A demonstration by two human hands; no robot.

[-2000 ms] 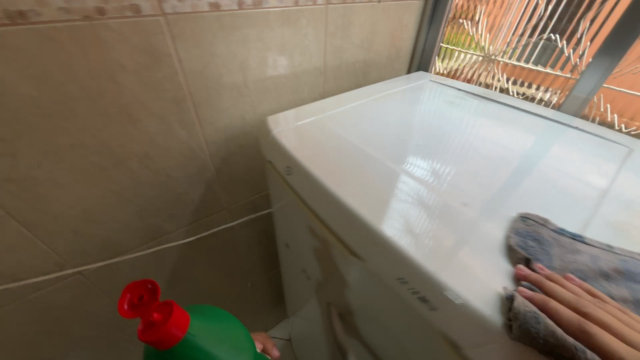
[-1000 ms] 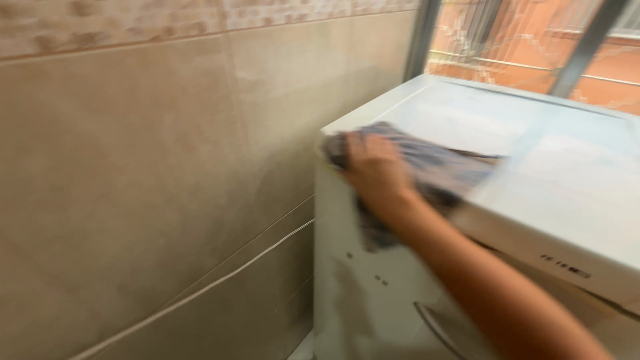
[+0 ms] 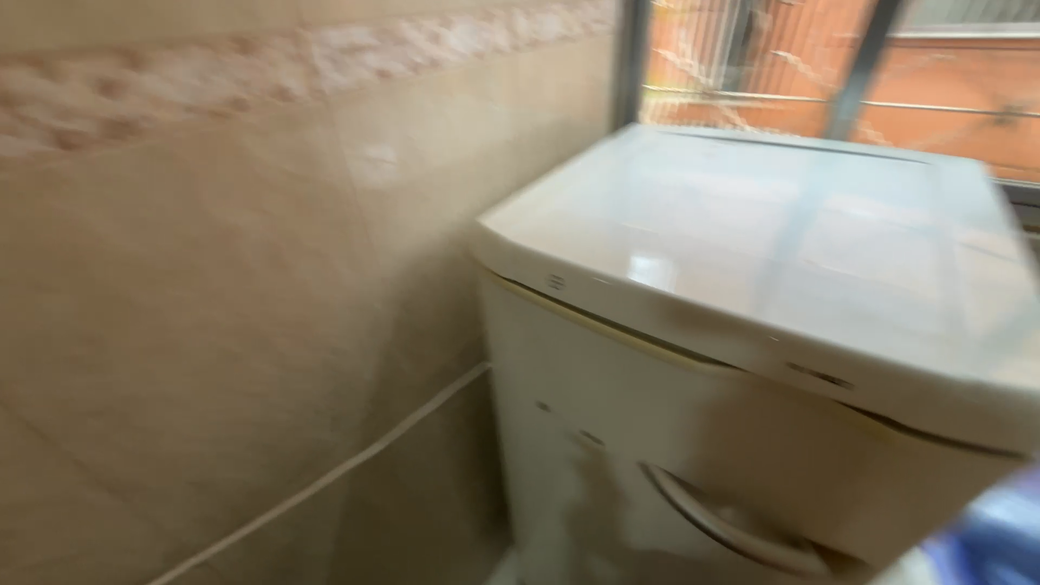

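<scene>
Neither my left hand nor my right hand shows at this moment, and the cloth is out of view too. A white appliance with a glossy top (image 3: 731,236) fills the right half of the head view. Its front (image 3: 601,390) carries a curved handle (image 3: 723,524) low down, and a yellowish strip (image 3: 617,331) runs under the top's front edge. Light from the window reflects on the top. The picture is blurred.
A beige tiled wall (image 3: 203,284) with a patterned border stands at the left. A white cord (image 3: 349,467) slants up to the appliance's side. Behind is a framed window (image 3: 853,73). A blurred blue thing (image 3: 1003,528) lies at the lower right.
The hand with the grey-blue cloth, on the appliance's near left corner a second ago, has left the view. The green bottle with a red cap, seen two seconds ago, is out of view.
</scene>
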